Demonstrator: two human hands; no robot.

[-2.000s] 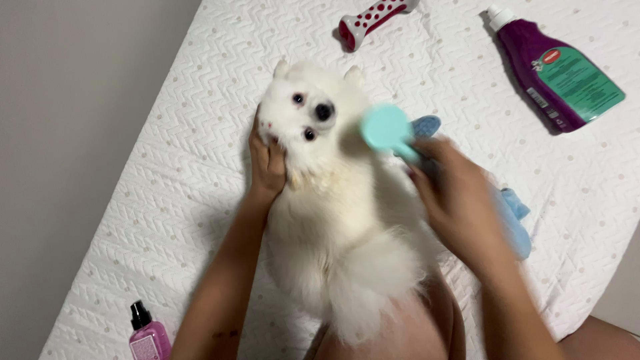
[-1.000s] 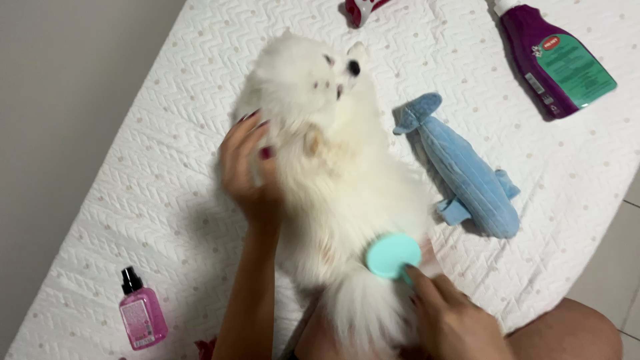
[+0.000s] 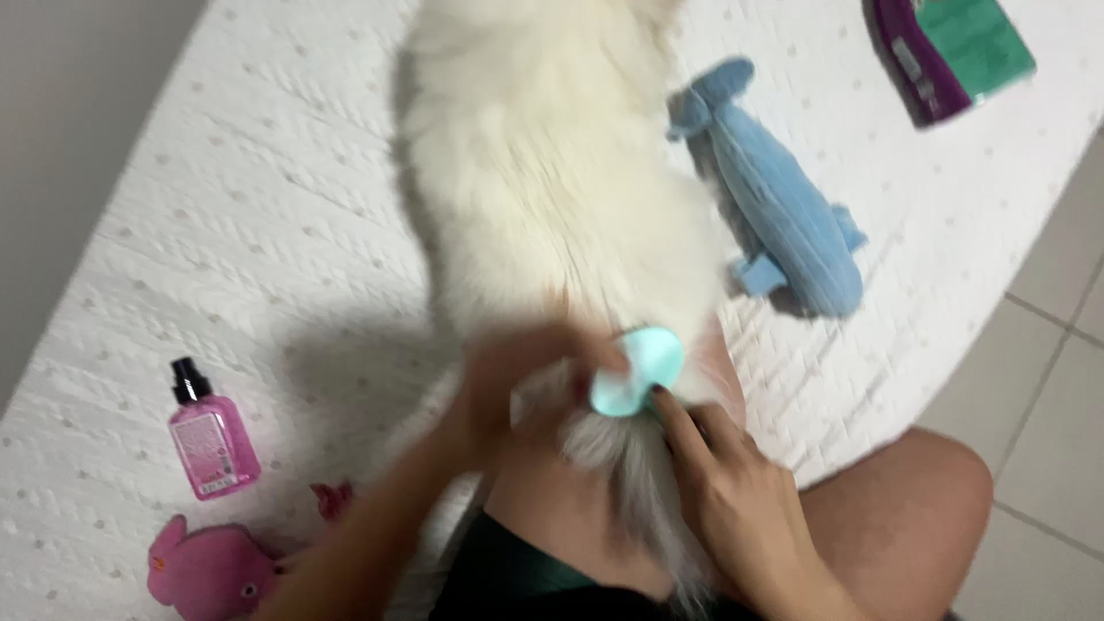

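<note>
A fluffy white dog (image 3: 552, 172) is on the quilted bed cover, its back toward me and its head beyond the top edge of the view. My right hand (image 3: 733, 483) grips the handle of a turquoise pet brush (image 3: 651, 358), whose round head lies at the base of the dog's tail (image 3: 638, 474). Blurred by motion, my left hand (image 3: 535, 371) is at the dog's rump beside the brush head, its fingertips overlapping the brush's left side. Whether those fingers hold any fur cannot be made out. The tail hangs down over my bare thigh.
A blue plush whale (image 3: 785, 198) lies right of the dog, with a purple bottle (image 3: 927, 69) bearing a green label beyond it. At left are a pink spray bottle (image 3: 216, 444), a pink plush toy (image 3: 211, 569) and a small red item (image 3: 332, 498). Tiled floor (image 3: 1052, 414) shows at right.
My left hand has moved from the dog's neck down to its rump, beside the brush. The dog's face, visible earlier, is out of view. The view has shifted lower.
</note>
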